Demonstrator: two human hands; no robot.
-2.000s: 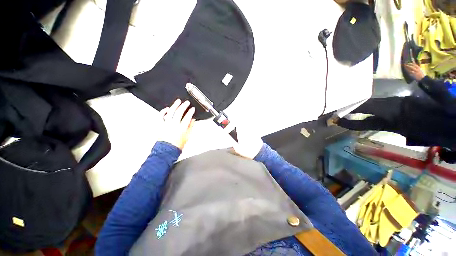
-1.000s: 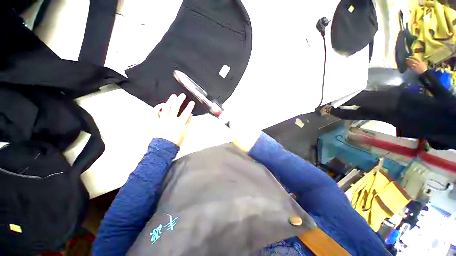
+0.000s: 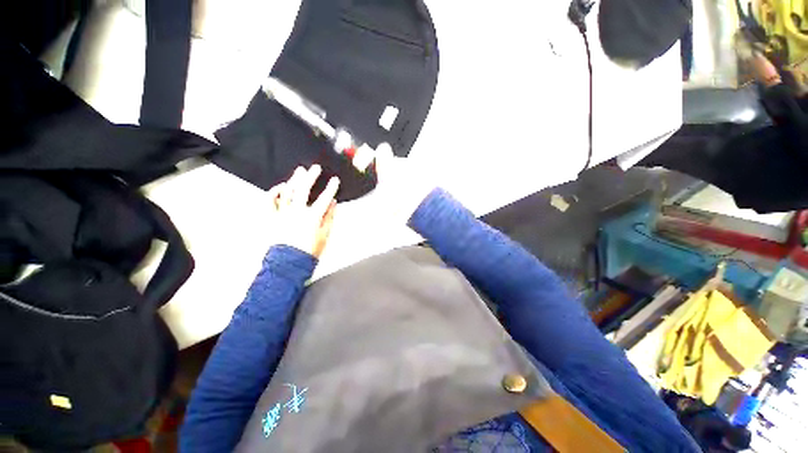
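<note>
A black crescent shoulder bag [image 3: 354,66] lies flat on the white tabletop, with a small pale label [image 3: 388,117] near its right edge. My left hand [image 3: 306,205] rests with spread fingers on the bag's lower edge. My right hand [image 3: 385,172] is washed out against the white table. It holds the thread burner [image 3: 301,104], a slim silvery wand with a red part near the fingers. The wand lies over the bag, pointing up and left, and is blurred. Whether its tip touches the fabric cannot be told.
Piled black bags [image 3: 80,354] and straps fill the left side. A black cord with a plug [image 3: 581,12] lies right of the bag. Another black bag [image 3: 645,31] lies at the far right. A person's dark sleeve [image 3: 740,168] and yellow bags [image 3: 713,341] are beyond the table edge.
My right hand has moved up and left with the thread burner, so the wand reaches farther across the bag. My left hand stays on the bag's lower edge.
</note>
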